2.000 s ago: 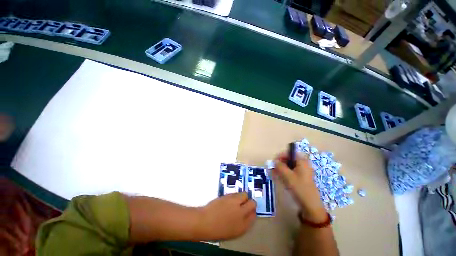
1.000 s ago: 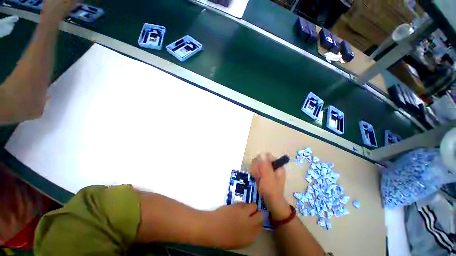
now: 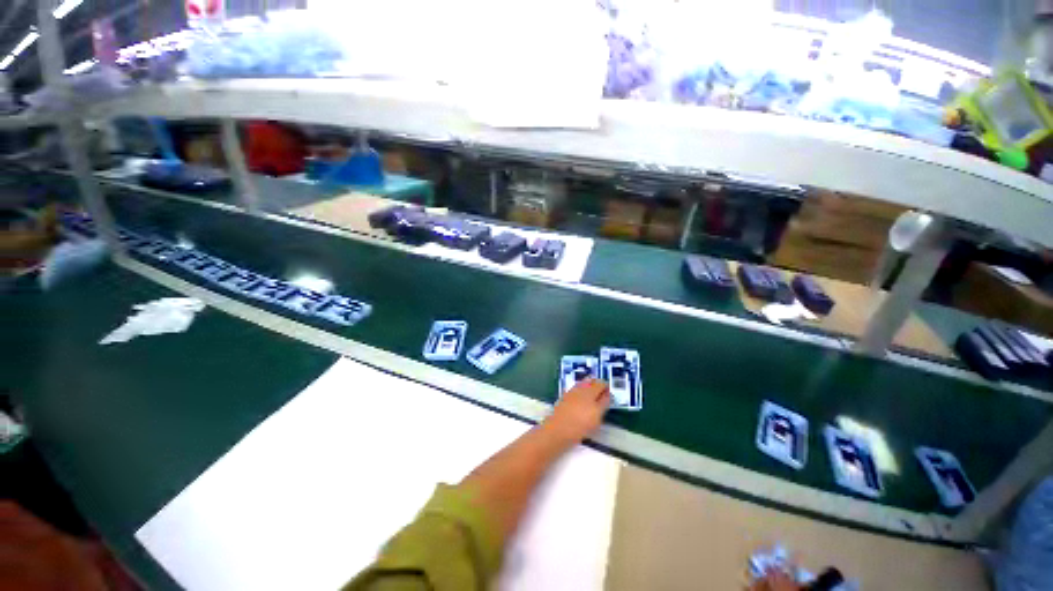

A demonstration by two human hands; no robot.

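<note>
Two plastic housings with pale blue rims and dark insides, a left one and a right one, lie side by side over the near side of the green conveyor belt. My left hand reaches out to them, its fingers on their near edges and hiding part of the left one. My right hand is mostly cut off by the bottom edge, with the dark pen-like tool beside its fingers. It is at the light-blue pieces on the brown board.
More housings lie on the belt, in a row at left and singly at right. A pale rail edges the belt. The white sheet and a crumpled white cloth are at left. Dark units stand beyond. A shelf spans above.
The view has tilted up. My left hand has moved from the board out to the belt with the two housings. My right hand has moved to the loose pieces.
</note>
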